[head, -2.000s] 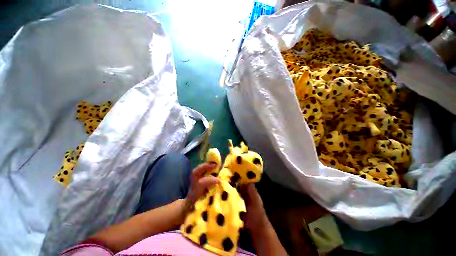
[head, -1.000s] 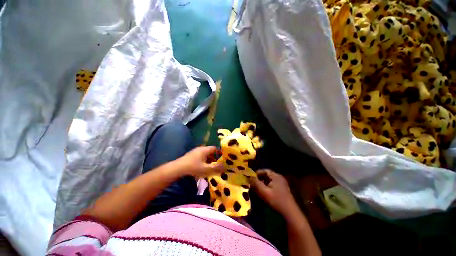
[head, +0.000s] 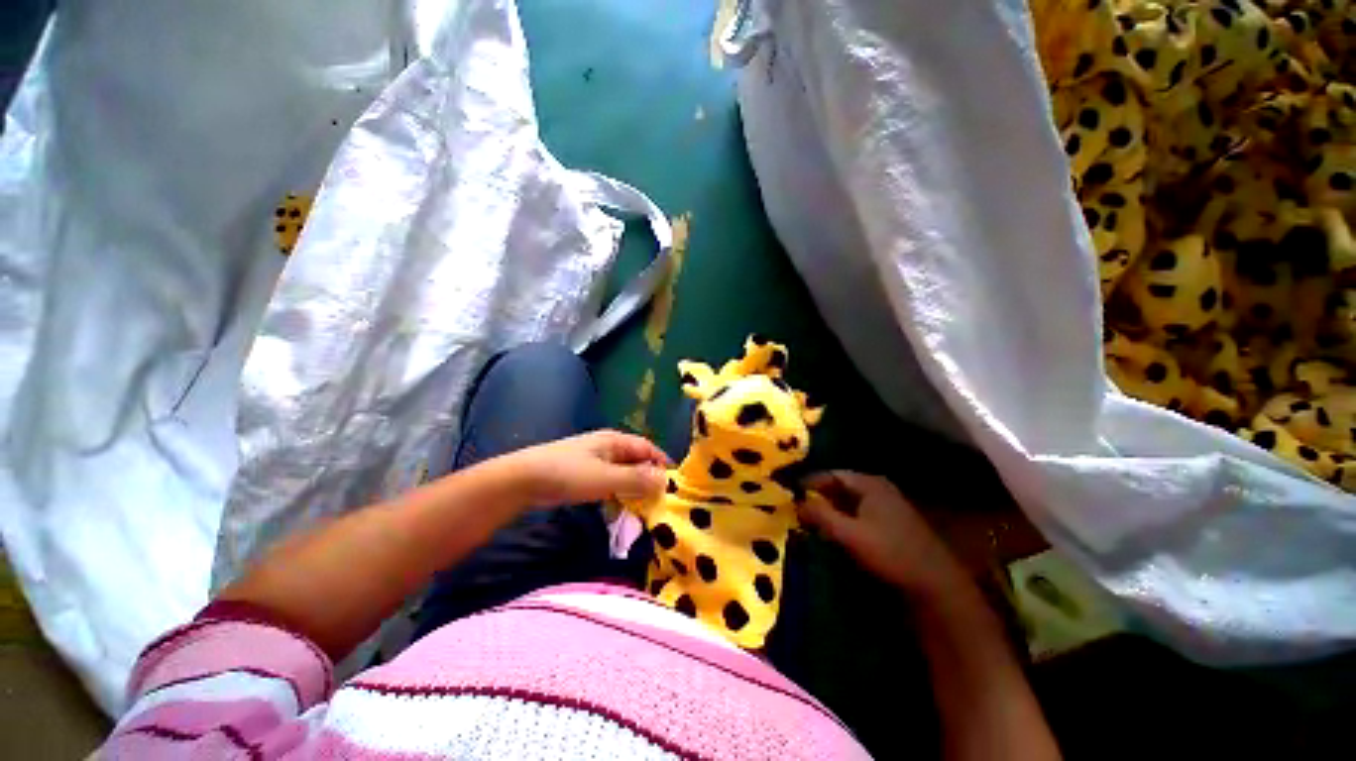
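A yellow giraffe hand puppet (head: pixel 718 550) with black spots is held upright over the lap, head away from me, its lower hem near the pink-and-white top. Small ears and horns stick out from its head. My left hand (head: pixel 617 470) pinches the puppet's left side at the arm. A small pale pink tab (head: pixel 625 532) hangs below those fingers. My right hand (head: pixel 855 513) is at the puppet's right side, fingers curled on or near its other arm; the fingertips are dark, so the grip is hard to see.
A white sack (head: pixel 350 298) on the left shows one spotted piece (head: pixel 293 223) inside. A white sack (head: pixel 907 253) on the right holds a heap of spotted puppets (head: pixel 1190 283). A strap loop (head: pixel 654 268) sticks out from the left sack. A pale green card (head: pixel 1063 598) lies by the right knee.
The puppet was turned from a slant to upright and spread between both hands. The view has tipped down, so less of both sacks' insides shows.
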